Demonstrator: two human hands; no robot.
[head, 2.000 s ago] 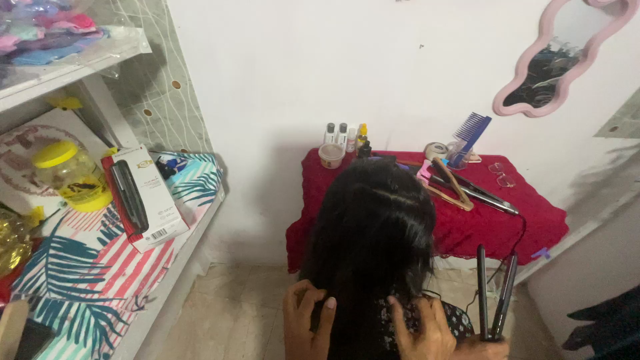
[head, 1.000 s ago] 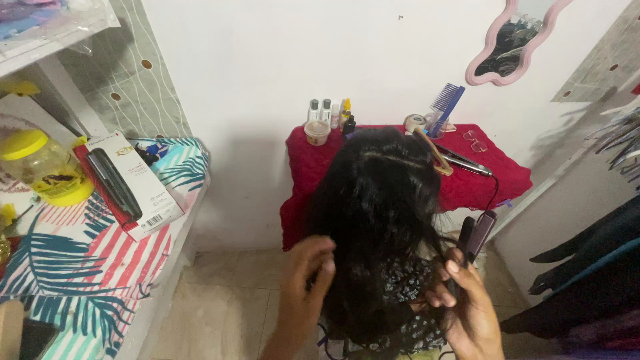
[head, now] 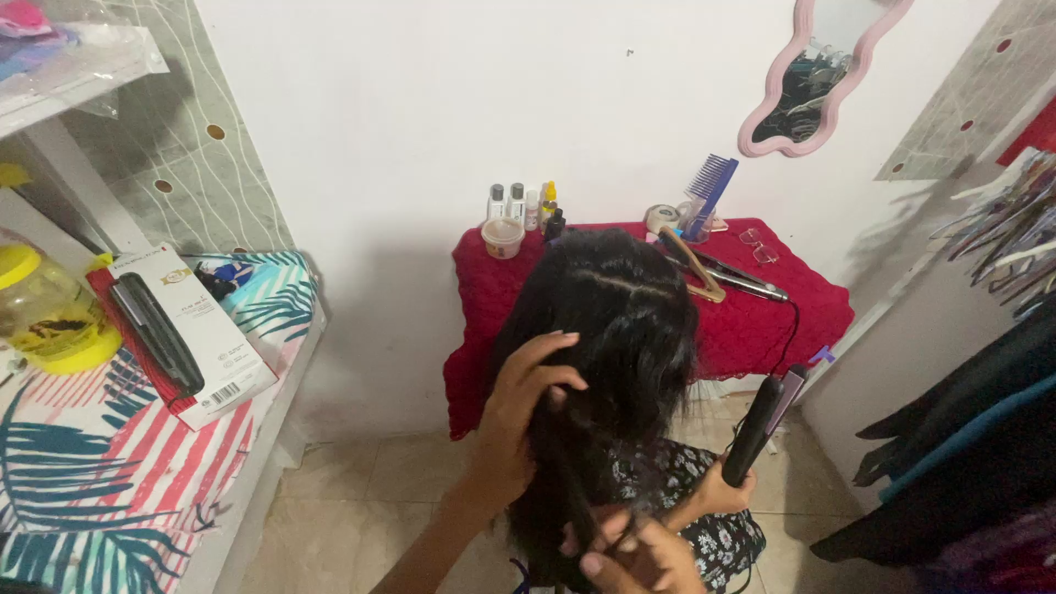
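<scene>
A person with long dark hair sits with their back to me, in a black floral garment. My left hand is at the left side of the hair, its fingers curved around some of it. Low behind the back, my right hand pinches a thin lock of hair, slightly blurred. The seated person's hand holds up a black hair straightener, its plates apart, to the right of the hair.
A red-covered table bears small bottles, a blue comb, another straightener and eyeglasses. A shelf with a straightener box and a yellow-lidded jar stands left. Dark clothes hang right; a pink-framed mirror is above.
My left hand has moved up along the hair and closed around some of it. My right hand has moved lower, towards the middle of the back. The straightener stands more upright.
</scene>
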